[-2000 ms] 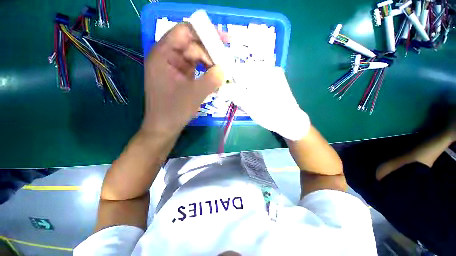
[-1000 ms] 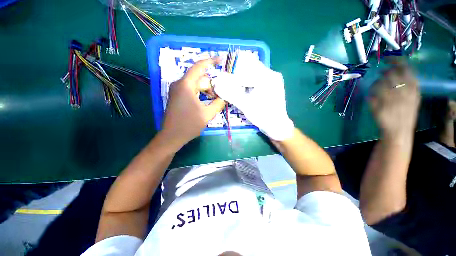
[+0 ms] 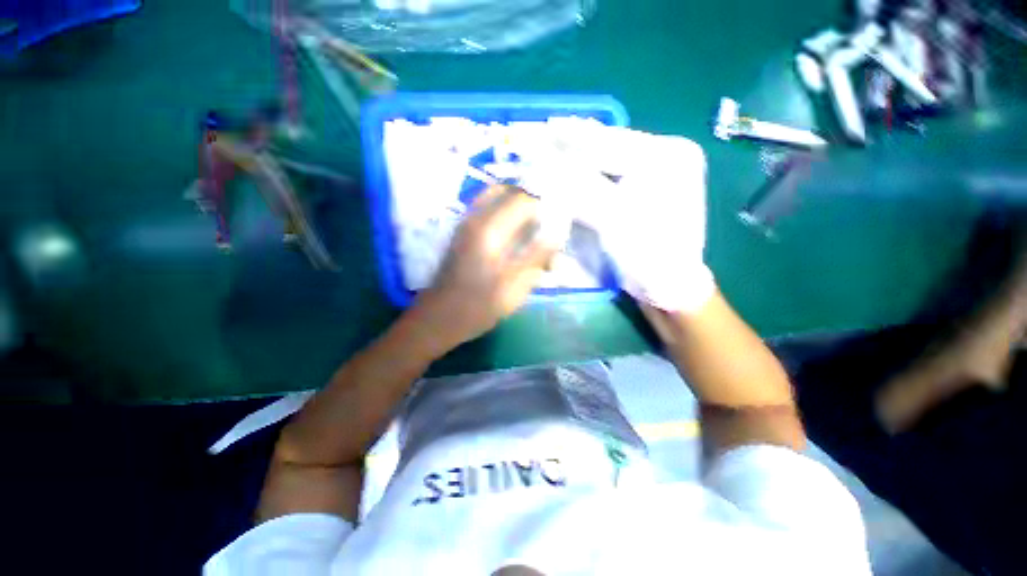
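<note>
The blue tray lies in front of me, full of small white plastic pieces. My bare left hand is over the middle of the tray with its fingers curled, blurred. My right hand, in a white work glove, is over the tray's right part, close beside the left. Its fingers are washed out against the white pieces. A faint dark blurred streak shows under the glove; I cannot tell what it is. No held part can be made out in either hand.
Unfinished harnesses lie left of the tray. Finished assemblies lie to the right, with a pile behind them. A clear plastic bag is behind the tray. A blue bin is far left. Another person's arm is at right.
The coloured wires seen at my hands earlier are no longer distinguishable. My hands stay over the tray. The other person's hand has drawn back from the bench. The whole view has shifted and blurred.
</note>
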